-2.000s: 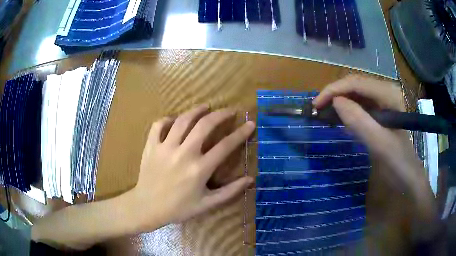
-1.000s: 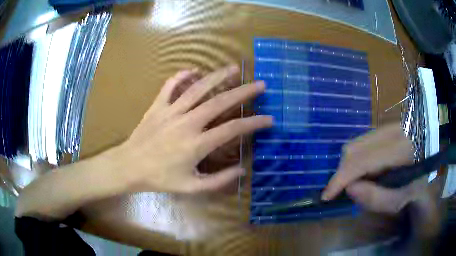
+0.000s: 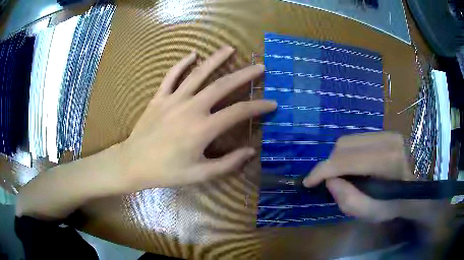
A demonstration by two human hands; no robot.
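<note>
A blue solar cell panel [image 3: 305, 117] with pale parallel lines lies flat on the brown bench. A thin silver ribbon [image 3: 251, 117] runs along its left edge. My left hand [image 3: 188, 122] is spread flat, fingers apart, with two fingertips on the panel's left edge and others on the bench. My right hand [image 3: 361, 172] is shut on the black soldering iron [image 3: 407, 189], held sideways over the lower panel. Its tip points left near the panel's lower left edge and is blurred.
At left stand dark cell strips [image 3: 14, 96], white strips [image 3: 46, 86] and a silver ribbon bundle [image 3: 84, 76]. At right lie loose short ribbons [image 3: 423, 127] and white strips [image 3: 441, 122]. A grey plate [image 3: 351, 18] edges the back; a dark object [image 3: 437, 30] is upper right.
Since the oldest frame, the view has shifted and the iron has moved from the panel's top to its lower part. Since the last, it has risen slightly. My left fingertips now touch the panel's edge.
</note>
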